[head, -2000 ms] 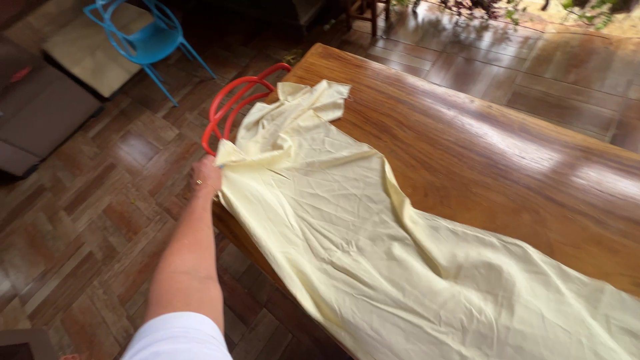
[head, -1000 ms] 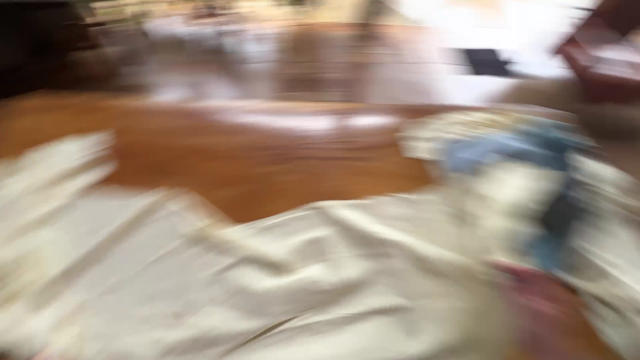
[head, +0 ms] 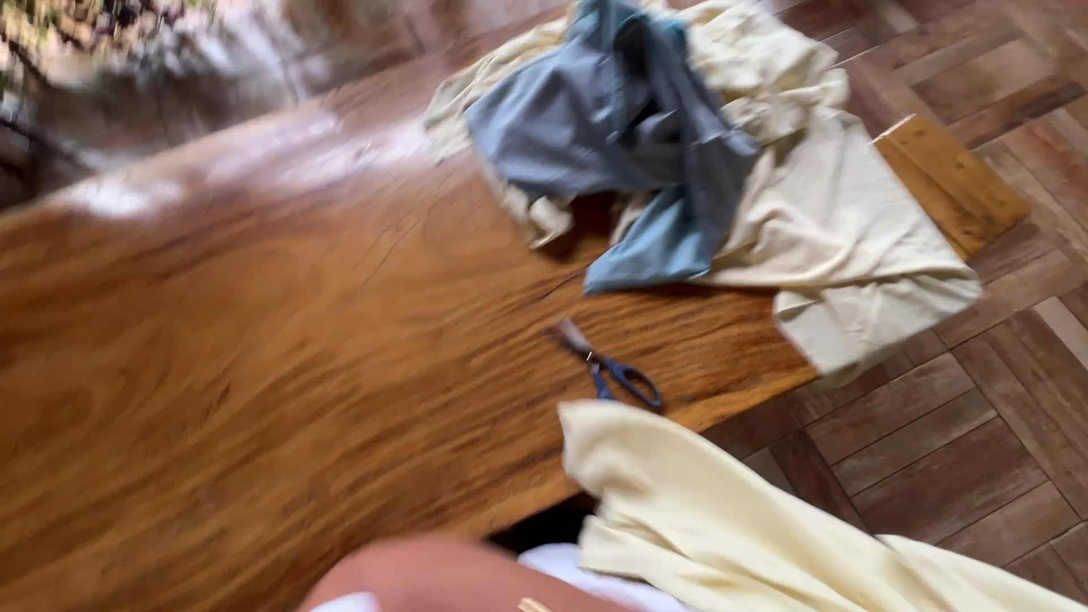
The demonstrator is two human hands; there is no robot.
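A blurred bare arm with a bit of white sleeve crosses the bottom edge; which arm it is cannot be told. Neither my left hand nor my right hand shows. Beside the arm, a pale yellow cloth hangs in folds off the near table edge and runs out at the lower right. Just above its tip, scissors with blue handles lie on the wooden table, blades pointing up and left. Farther back, a grey-blue cloth lies crumpled over a cream cloth.
The cream cloth drapes over the table's right end, where a wooden piece juts out. Wood-patterned floor tiles lie beyond the right and near edges. Blurred plants stand at the upper left.
The yellow cloth, earlier spread along the table, has been pulled off most of its top and now hangs at the near edge. The view has swung to the right end. My left hand has left the view.
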